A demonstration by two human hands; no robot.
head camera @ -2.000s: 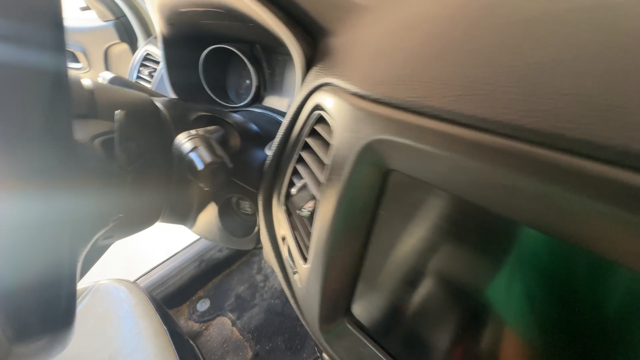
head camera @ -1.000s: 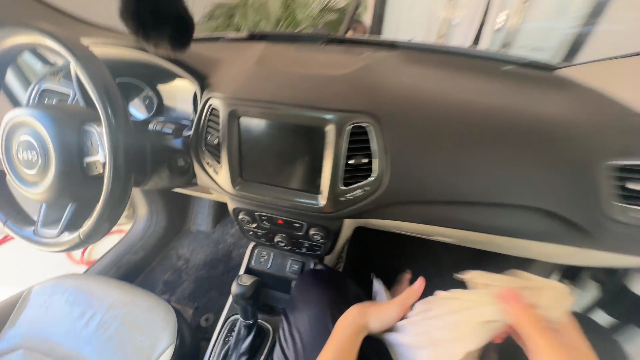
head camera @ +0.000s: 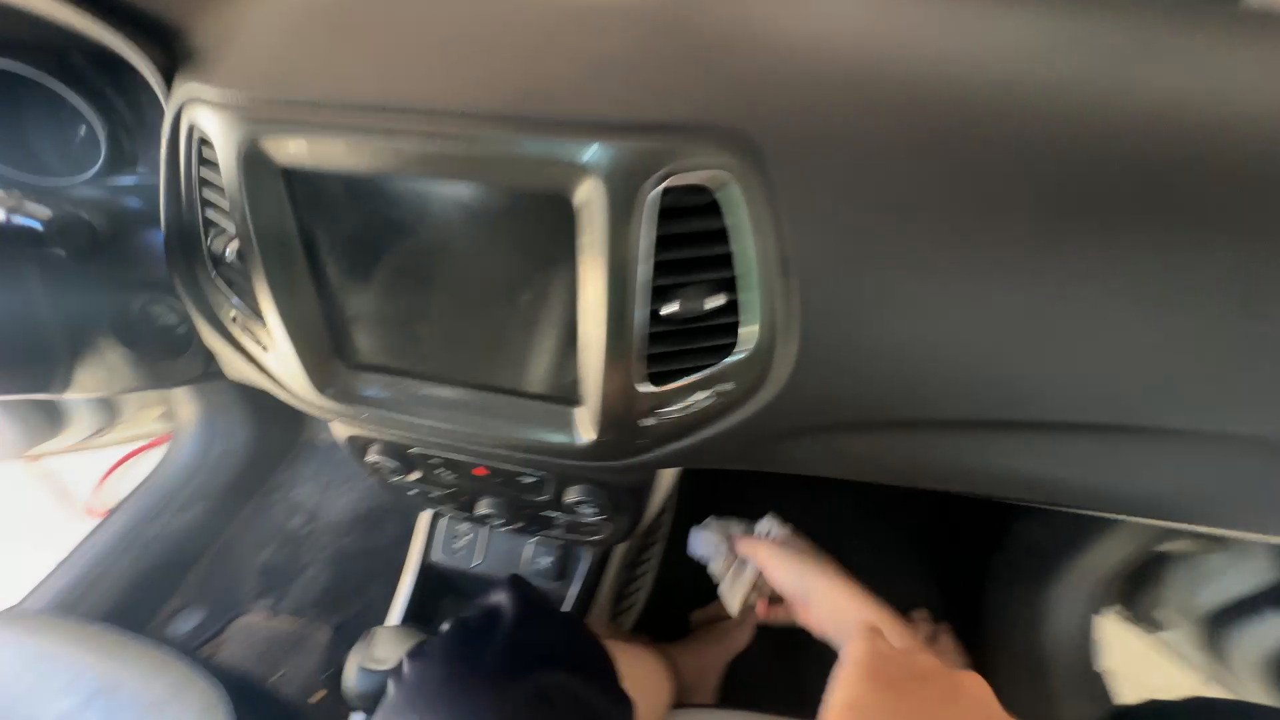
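A crumpled whitish cloth point(head camera: 735, 575) is pinched in my right hand point(head camera: 800, 585), low in front of the dark footwell and right of the center console. Which hand this is stays somewhat unclear because the arms overlap. Blurred fingers beside the forearm seem to belong to my left hand point(head camera: 935, 638); what they do is hidden. Above the cloth are the touchscreen point(head camera: 450, 290), its metallic-looking surround and the right center air vent point(head camera: 693, 285). Neither hand touches these.
The dark dashboard point(head camera: 1000, 250) spans the right side. Climate controls point(head camera: 490, 490) sit below the screen, with the gear lever point(head camera: 375, 660) beside my dark-clothed knee point(head camera: 510, 650). A light seat point(head camera: 95, 670) is at lower left, near the carpeted floor point(head camera: 270, 540).
The cloth was spread between both hands one second ago and is now bunched in one. The view has moved closer to the center screen, and the steering wheel has left it.
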